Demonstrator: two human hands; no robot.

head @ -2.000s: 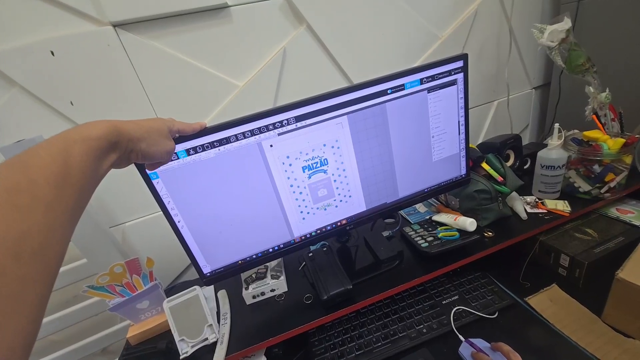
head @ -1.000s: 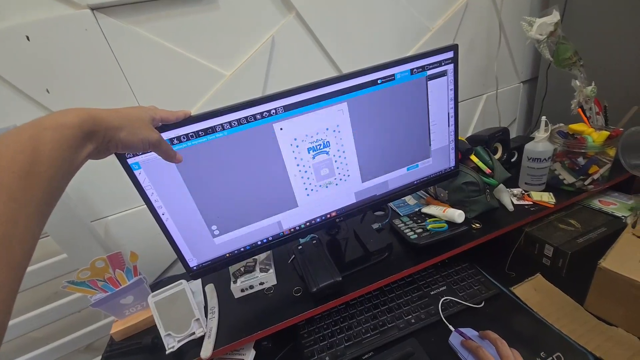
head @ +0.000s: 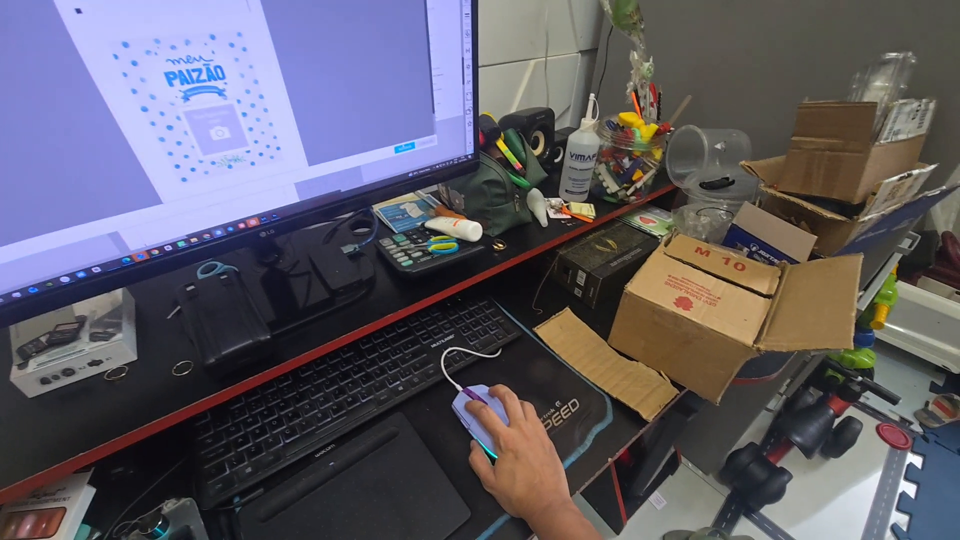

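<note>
My right hand [head: 517, 450] rests over a white computer mouse [head: 480, 420] with a white cable, on a black desk mat [head: 555, 397]. To its left lie a black keyboard [head: 352, 382] and a black Wacom drawing tablet [head: 360, 487]. An LG monitor [head: 300, 97] on the raised shelf shows a page design with blue dots, blue lettering and a camera symbol. My left hand is out of view.
A cardboard box [head: 690, 315] with raised flaps stands right of the mat, one flap reaching over it. The red-edged shelf [head: 420, 311] holds a calculator [head: 420, 251], a white bottle [head: 580, 161] and a jar of colourful pieces [head: 630, 161]. More boxes stand behind.
My left hand, earlier pointing at the monitor's upper left, is gone from view. The view has swung right and down. On the screen, a window with grey sides has opened around the design since two seconds ago.
</note>
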